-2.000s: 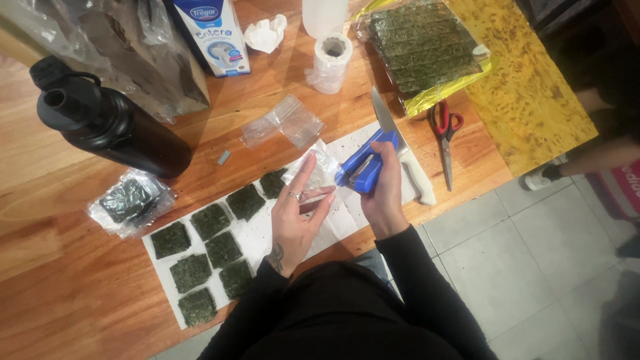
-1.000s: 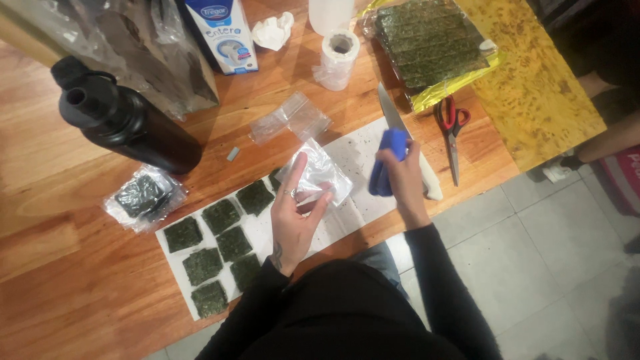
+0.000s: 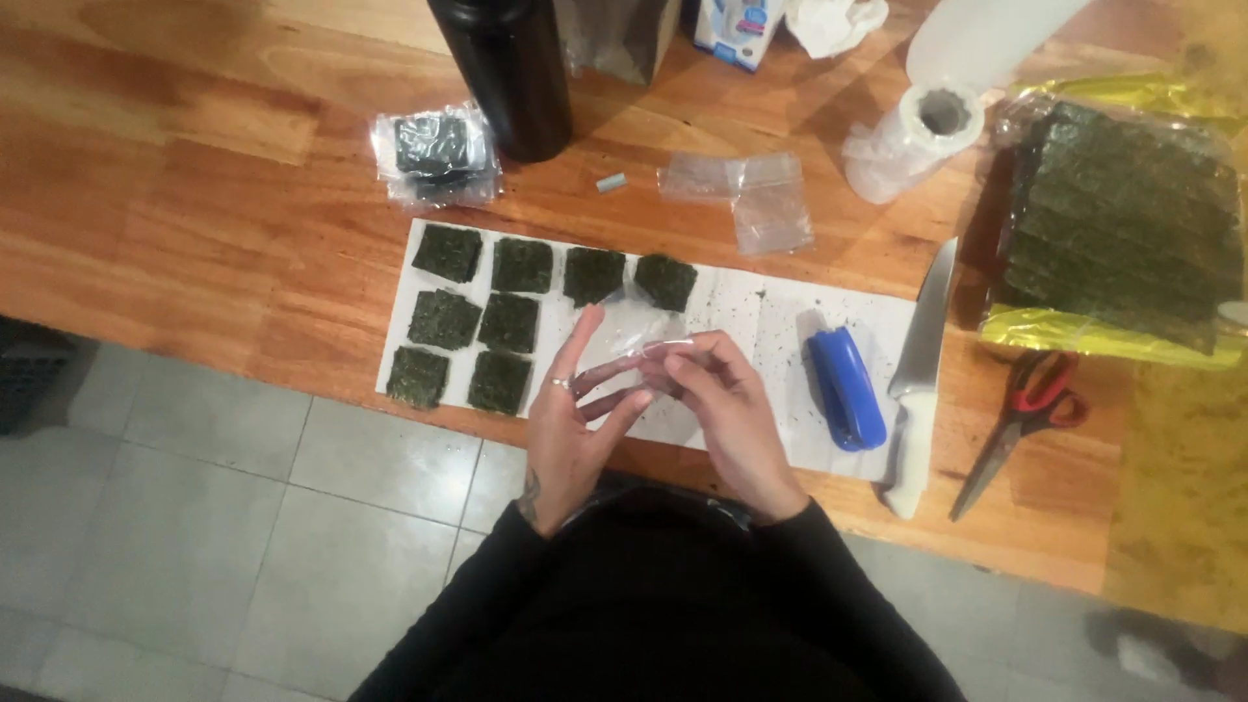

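Note:
Both my left hand point(image 3: 580, 414) and my right hand point(image 3: 726, 409) hold a small clear plastic bag point(image 3: 629, 327) between their fingers, over a long white paper sheet point(image 3: 721, 292). Small stacks of cut nori squares point(image 3: 510, 322) lie in rows on the sheet's left part. A blue stapler point(image 3: 846, 390) rests on the paper to the right of my right hand. Beside it, a kitchen knife with a white handle point(image 3: 912, 453) lies across the sheet's right end. Whether the held bag contains anything is unclear.
Scissors point(image 3: 1024, 419) and a yellow-edged pack of nori sheets point(image 3: 1121, 224) lie right. Behind are empty clear bags point(image 3: 770, 200), a plastic roll point(image 3: 912, 146), a black bottle point(image 3: 517, 88), filled packets point(image 3: 439, 156) and a carton point(image 3: 736, 29). Tiled floor borders the table's near edge.
My right hand has let go of the blue stapler, which now lies on the paper, and has joined my left hand at the clear bag. The view has shifted noticeably.

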